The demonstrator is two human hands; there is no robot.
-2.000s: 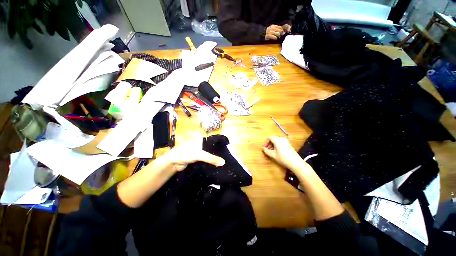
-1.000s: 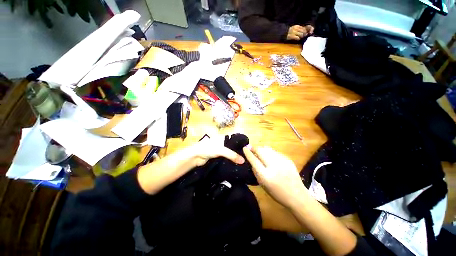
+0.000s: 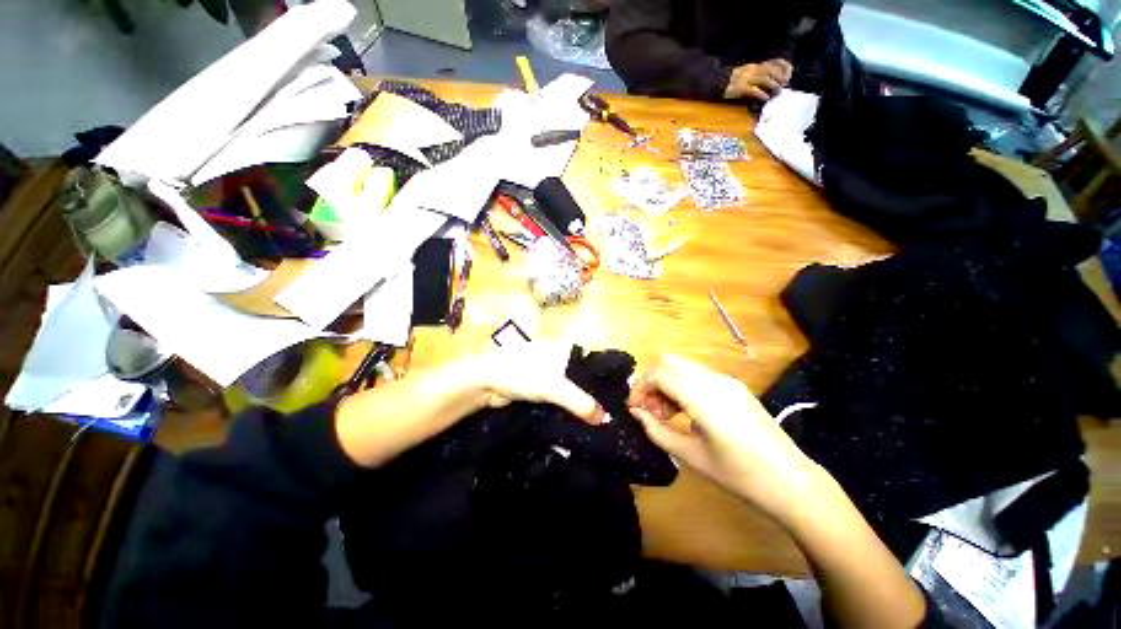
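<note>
A black speckled garment piece [image 3: 553,430] is bunched over the near table edge and my lap. My left hand [image 3: 541,377] grips its upper part, with the thumb pressed on the cloth. My right hand [image 3: 688,412] is at the right side of the raised edge, its thumb and fingertips pinched together close to the cloth. Whether the fingertips hold a tiny thing or the cloth edge cannot be told.
Zip bags of hardware [image 3: 627,243], a black thread cone [image 3: 558,205], red-handled scissors [image 3: 588,253] and a thin pale stick [image 3: 728,320] lie ahead. Paper patterns [image 3: 369,258] cover the left, a larger black garment [image 3: 947,369] the right. A person's hand [image 3: 759,80] is across the table.
My right hand came from the table to the cloth, then drew slightly right with fingertips pinched. My left hand keeps hold of the cloth. The view has shifted.
</note>
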